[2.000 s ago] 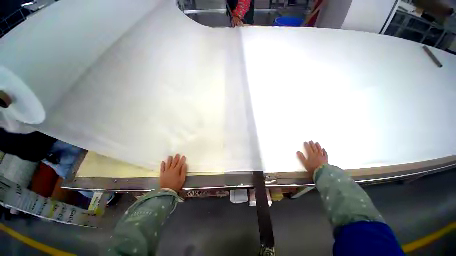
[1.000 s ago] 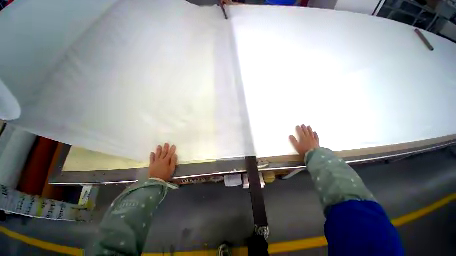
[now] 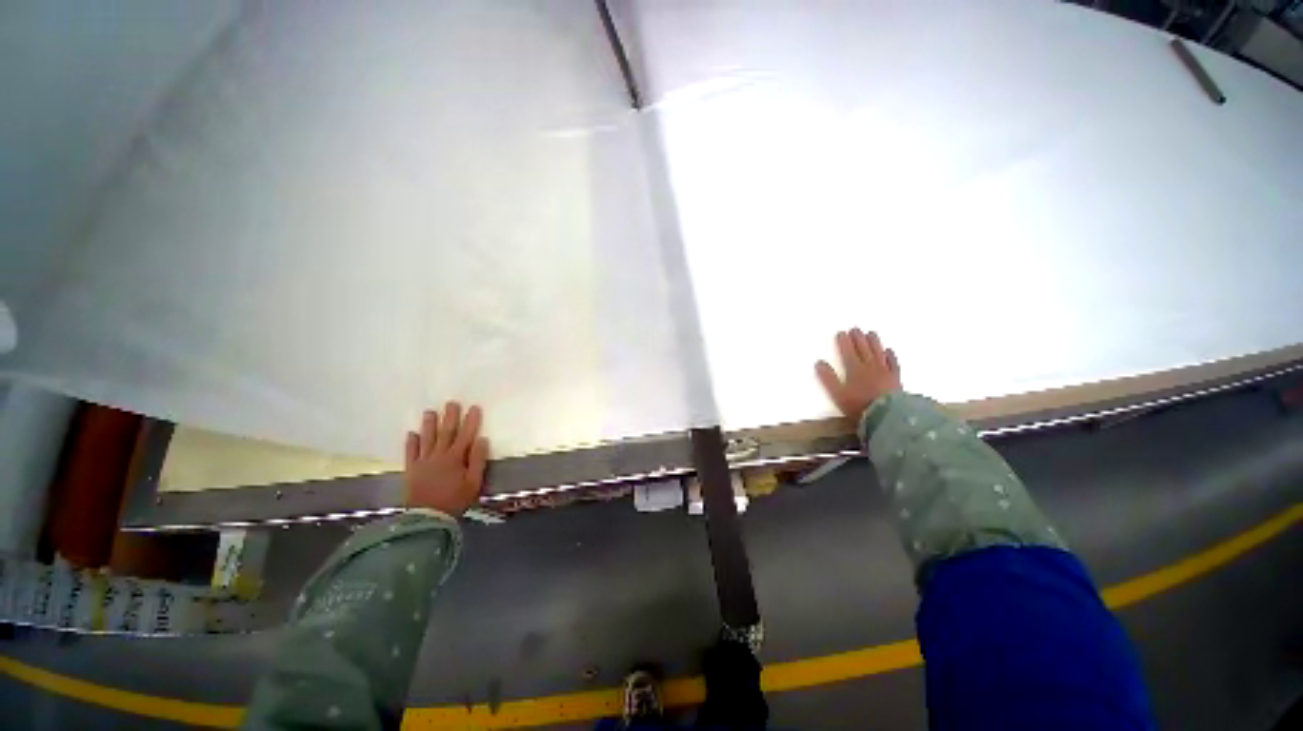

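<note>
A white fabric ply (image 3: 972,214) covers the table; its left part looks thinner and yellowish. A long dark bar (image 3: 732,550) runs crosswise under it and sticks out over the aisle. At the far side the bar shows through a narrow gap in the fabric, ending at about the upper middle. My left hand (image 3: 446,460) lies flat with fingers apart on the fabric's near edge, left of the bar. My right hand (image 3: 860,374) presses flat with fingers apart on the white fabric right of the bar. Neither hand grips anything.
A short brown rod (image 3: 1197,72) lies on the fabric at far right. The lay's tan edge (image 3: 1115,383) runs above the metal table rim. Fabric rolls (image 3: 93,486) stand at lower left. A yellow line (image 3: 843,666) and a shoe (image 3: 642,696) show on the floor.
The view has tilted down. The dark gap along the bar has lengthened from the far edge towards me. Both hands stay on the fabric near the rim.
</note>
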